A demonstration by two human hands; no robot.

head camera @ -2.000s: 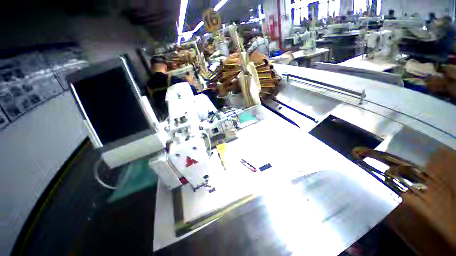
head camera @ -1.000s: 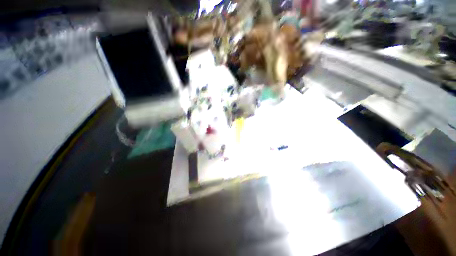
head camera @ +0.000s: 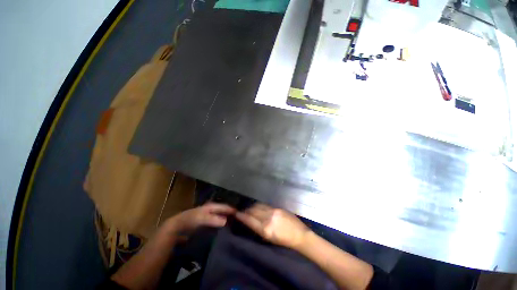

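My left hand (head camera: 205, 216) and my right hand (head camera: 275, 225) are bare and close together at my waist, below the front edge of the metal table (head camera: 244, 133). Their fingertips meet at the upper edge of a dark cloth (head camera: 244, 257) and pinch it; the exact grip is small and blurred. A brown bag or panel (head camera: 133, 170) hangs at the left beside the table, partly under its edge, with no hand on it.
The white sewing machine head (head camera: 377, 25) stands above a white plate (head camera: 405, 93). On the plate lie a slim red-and-dark tool (head camera: 441, 82) and a small dark rectangular item (head camera: 465, 104). Narrow brown handles (head camera: 116, 238) hang low at the left. Green material (head camera: 252, 4) lies behind.
The view has swung down and left. Both my hands, the dark cloth and the hanging brown bag now show; the monitor and the factory floor have left the picture.
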